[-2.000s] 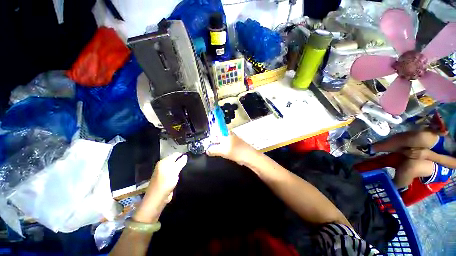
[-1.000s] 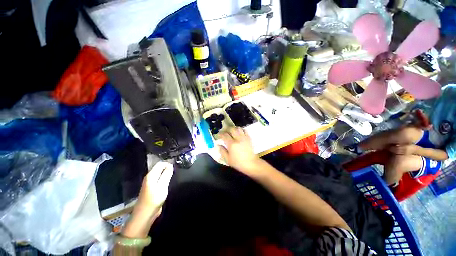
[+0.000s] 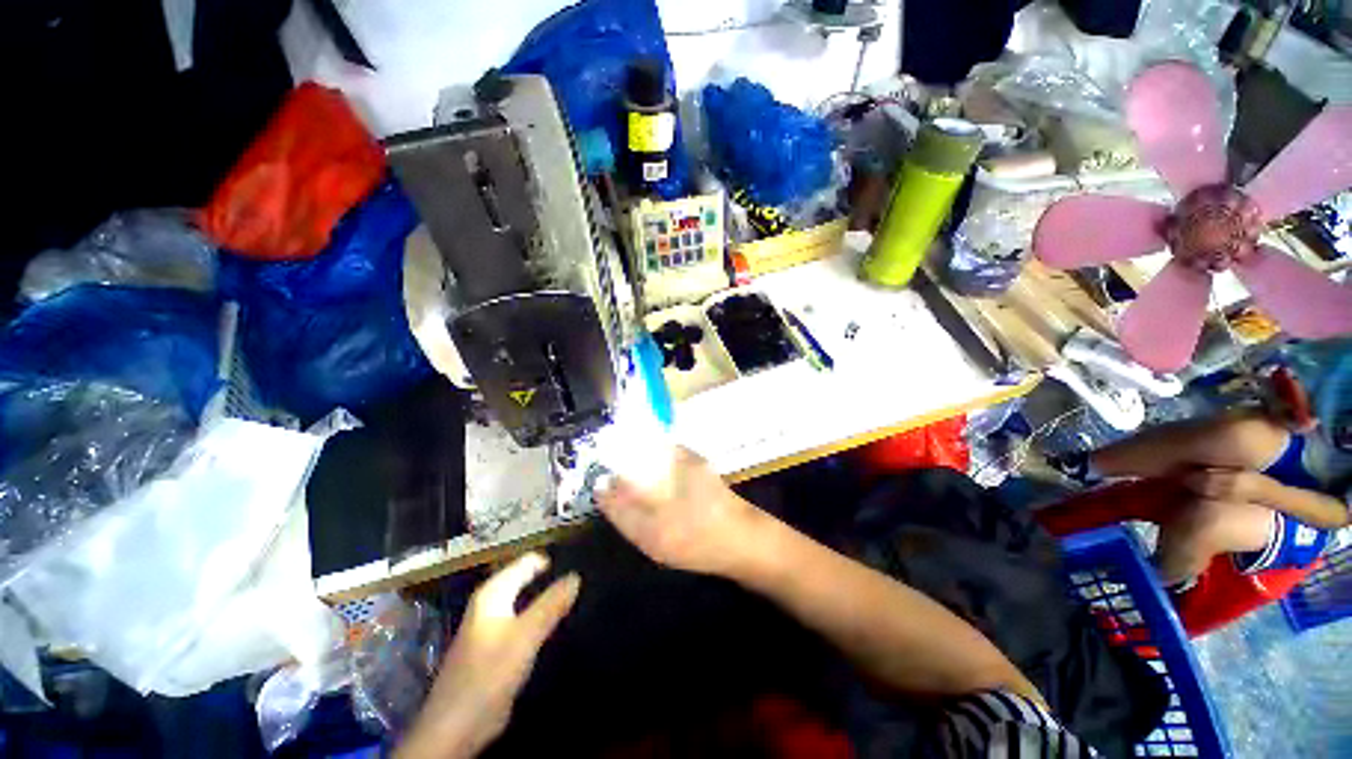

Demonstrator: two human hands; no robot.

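Note:
The button-sewing machine (image 3: 527, 282) stands on the bench, its metal clamp area (image 3: 575, 472) bare of cloth. The black garment (image 3: 638, 638) lies over my lap below the table edge. My left hand (image 3: 504, 638) is over the garment, thumb and fingers apart, with nothing seen in it. My right hand (image 3: 675, 512) is at the table edge just right of the clamp, fingers bent; bright glare hides whether it holds anything. Black buttons (image 3: 753, 329) lie in the cream tray (image 3: 712, 353) behind my right hand.
A green bottle (image 3: 922, 203), pink fan (image 3: 1216, 226) and dark-blue pen-like item (image 3: 808, 341) are on the bench. A white plastic bag (image 3: 178, 564) is at left. A blue crate (image 3: 1139, 623) holds black cloth at right. A person (image 3: 1246, 497) sits beyond it.
The garment edge has come away from the clamp and dropped to my lap. My left hand has moved down and opened. My right hand has moved from the tray back toward the clamp.

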